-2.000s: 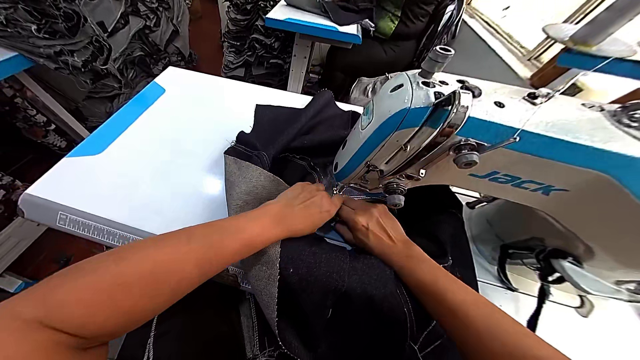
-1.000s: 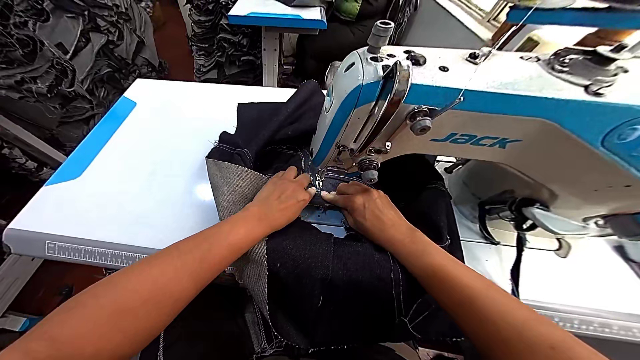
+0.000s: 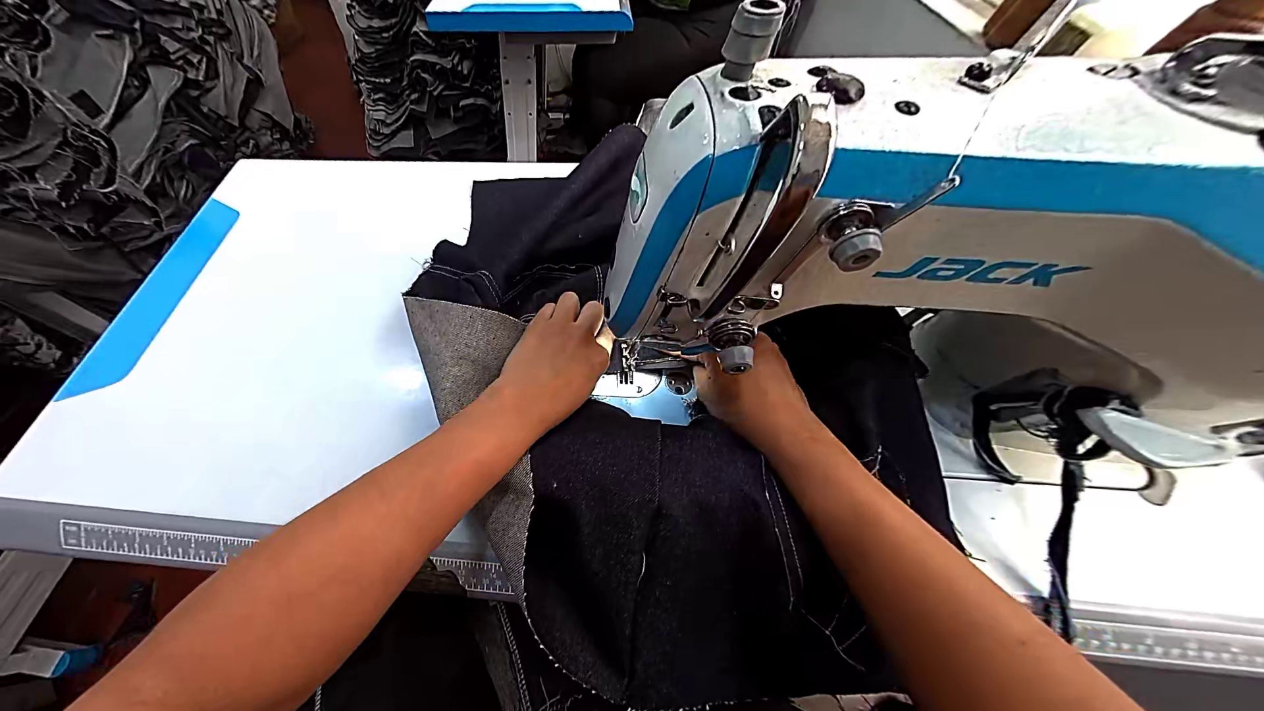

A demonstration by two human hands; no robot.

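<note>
A dark denim garment piece (image 3: 602,533) lies around the needle area of a Jack sewing machine (image 3: 987,227) and hangs over the table's front edge. My left hand (image 3: 558,355) grips the denim just left of the presser foot (image 3: 626,363). To the right of the foot, my right hand (image 3: 755,390) holds more of the cloth, its fingertips partly hidden behind the machine's tension knob. Between the hands the metal needle plate (image 3: 632,385) shows. A grey underside flap (image 3: 454,346) of the denim is folded outward beside my left wrist.
The white machine table (image 3: 296,346) has a ruler strip (image 3: 158,541) along its front edge. A knee-lifter-like lever (image 3: 1155,434) and a dark hanging strap stand under the machine arm at right. Piles of dark cloth (image 3: 148,128) lie behind at left, near another table (image 3: 528,20).
My hands have moved apart, and the needle plate between them now shows more. The view has shifted closer to the machine.
</note>
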